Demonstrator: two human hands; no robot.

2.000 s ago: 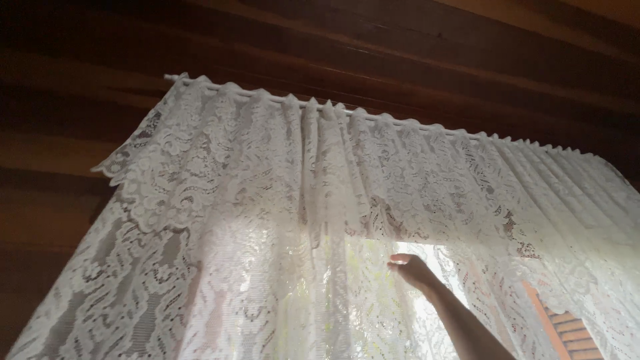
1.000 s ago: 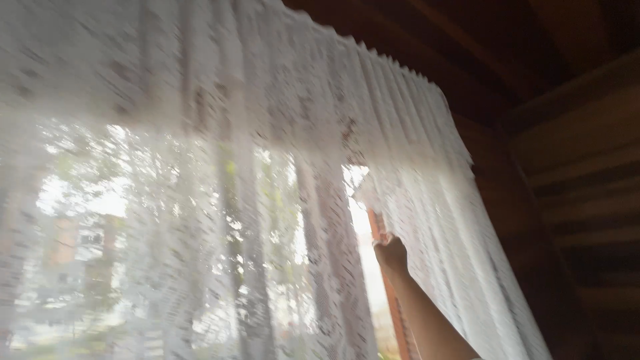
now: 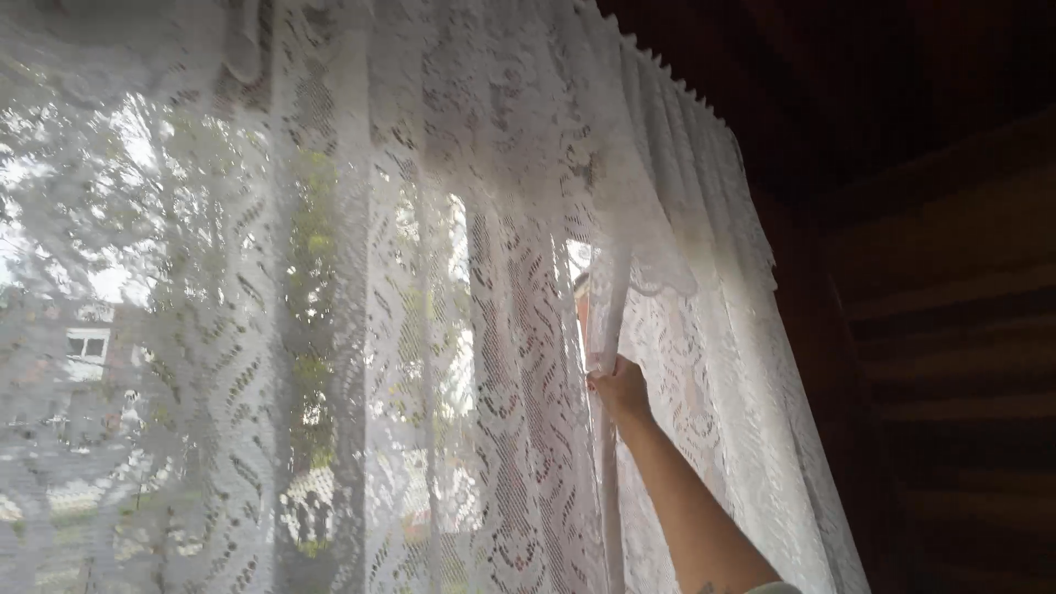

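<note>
My right hand (image 3: 620,392) is raised at the right of centre, its fingers closed on the edge of a white lace curtain (image 3: 528,396). The held edge hangs in a narrow fold above and below the fingers. Beside it, a slim gap shows bright daylight and a bit of reddish frame. A scalloped lace valance (image 3: 511,107) hangs over the top of the curtain, and its lower edge slants down to the right of the held fold. My left hand is out of the picture.
Dark wooden boards (image 3: 957,371) line the wall at the right, under a dark ceiling (image 3: 825,74). Trees and a building with a white-framed window (image 3: 87,345) show through the lace at the left.
The view has swung right along the curtain. My right hand, with no curtain plainly in it two seconds ago, now grips the curtain edge near the gap.
</note>
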